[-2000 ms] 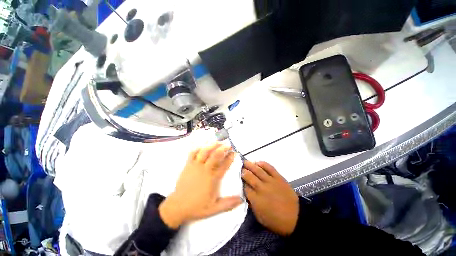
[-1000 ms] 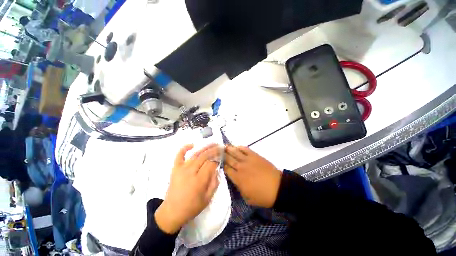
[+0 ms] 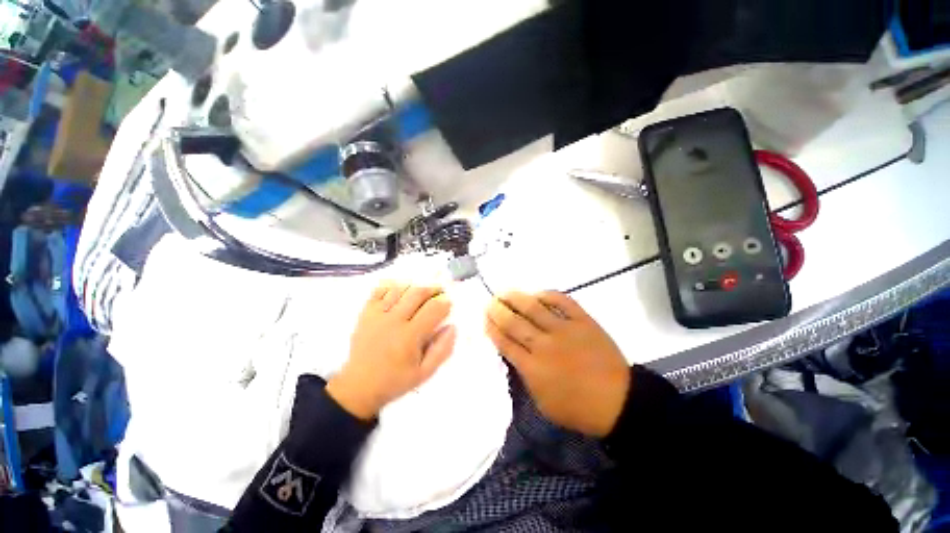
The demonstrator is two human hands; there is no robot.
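A large white fabric (image 3: 208,385) lies over the table and the wearer's lap, its edge running up to the presser foot area (image 3: 446,242). Dark checked fabric (image 3: 521,468) lies under and beside it on the lap. My left hand (image 3: 391,349) lies flat on the white fabric, left of the seam edge, fingertips just below the presser foot. My right hand (image 3: 563,354) presses with its fingertips at the fabric's right edge, beside the table surface. Whether either hand pinches cloth is hidden.
The white sewing machine head (image 3: 313,104) with black strips (image 3: 521,94) stands behind. A black smartphone (image 3: 714,219) lies over red-handled scissors (image 3: 800,198) on the right. A measuring tape strip (image 3: 813,328) follows the front edge. Striped stacked pieces (image 3: 109,229) are at the left.
The view has shifted. My left hand has moved a little left, away from the seam edge, and its fingers are less spread. My right hand stays at the edge, with the cloth beneath slightly shifted.
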